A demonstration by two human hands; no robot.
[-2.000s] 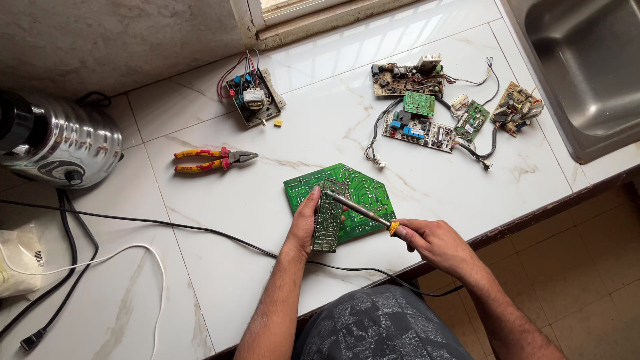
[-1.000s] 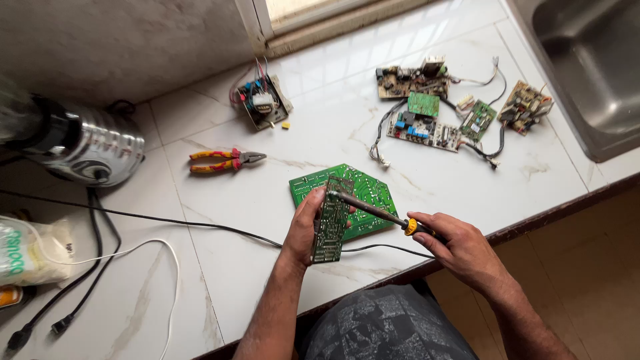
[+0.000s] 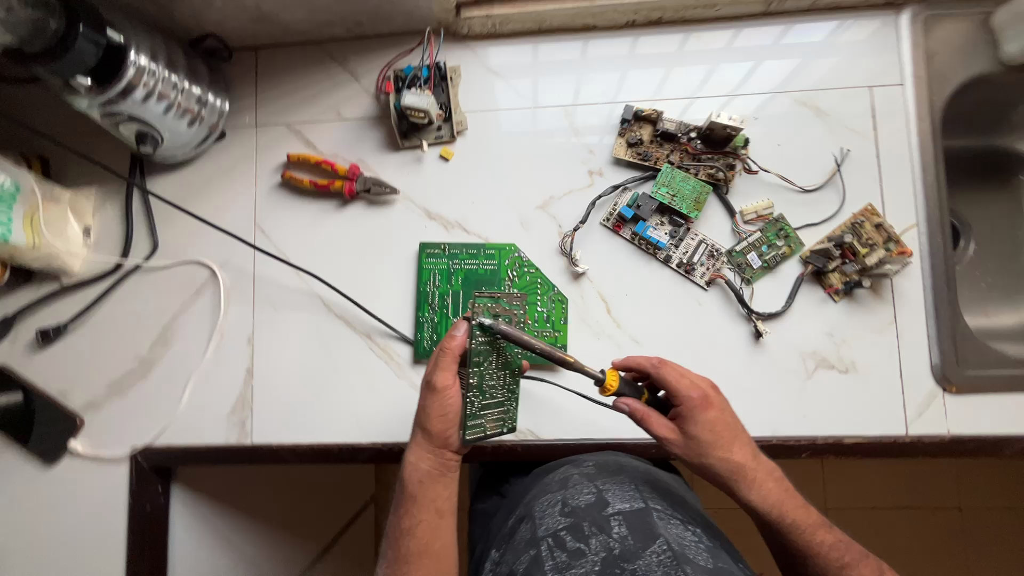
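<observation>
My left hand grips a narrow green circuit board by its left edge, solder side up. My right hand holds a soldering iron by its black and yellow handle. The iron points up and left, its tip at the upper left part of the narrow board; whether it touches is too small to tell. Behind that board a larger green circuit board with one cut corner lies on the white tiled counter. Combination pliers with red and yellow handles lie up and left of it.
Several wired circuit boards lie at the right, beside a steel sink. A board with a transformer is at the back, near a small yellow part. A blender base, black cables and a dark phone-like object are at the left.
The view has shifted and turned, bringing the dark phone-like object in at the left. Both hands keep hold of the narrow board and the iron, whose tip stays near the board's upper part.
</observation>
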